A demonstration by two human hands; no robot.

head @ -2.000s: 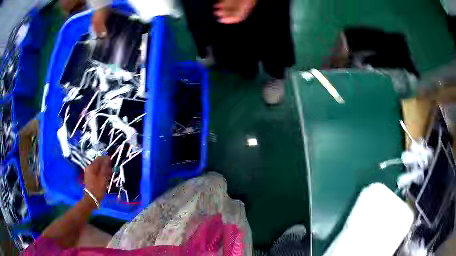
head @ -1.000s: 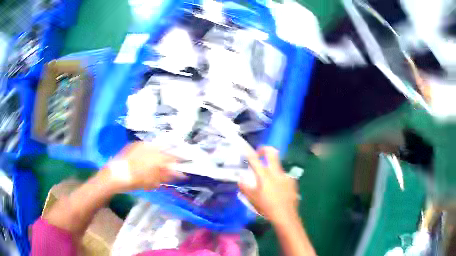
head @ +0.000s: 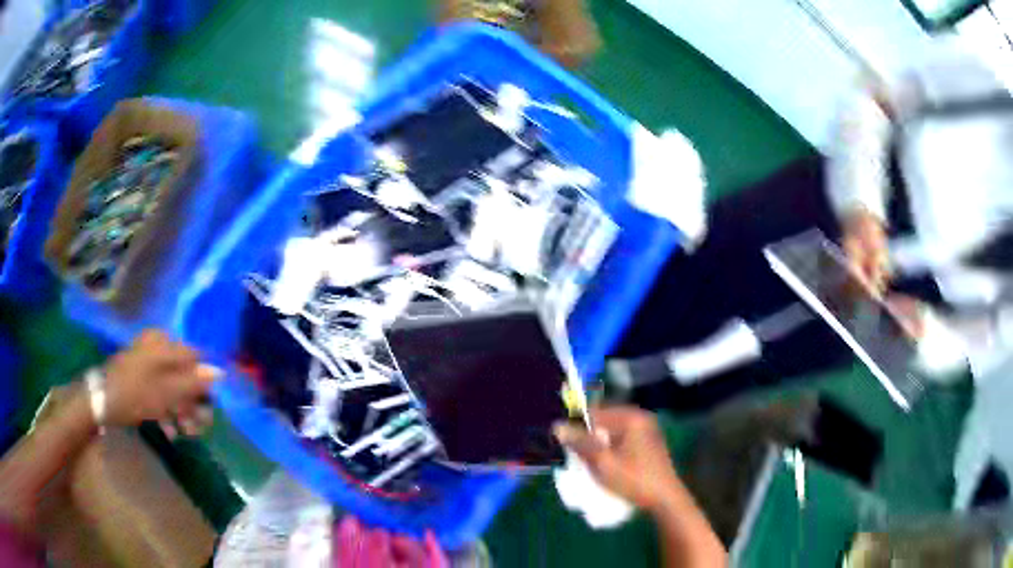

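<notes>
A dark solar panel with a pale edge lies tilted over the near right part of the blue crate. My right hand grips its lower right edge, with a white rag hanging beneath the fingers. A small yellow spot, perhaps a clip, shows at the panel's right edge. My left hand is at the crate's left rim, blurred, with fingers curled; I cannot tell whether it holds something. The blue crate holds more panels and tangled white cords.
A brown carton of small multicoloured pieces sits on a blue crate at left. A white cloth drapes over the crate's far right rim. At right a person in pale sleeves holds another panel. More blue crates stand at upper left.
The right hand now grips a dark panel above the crate. The left hand has moved from the white items out to the left rim. The view has shifted, and another person's panel shows at right.
</notes>
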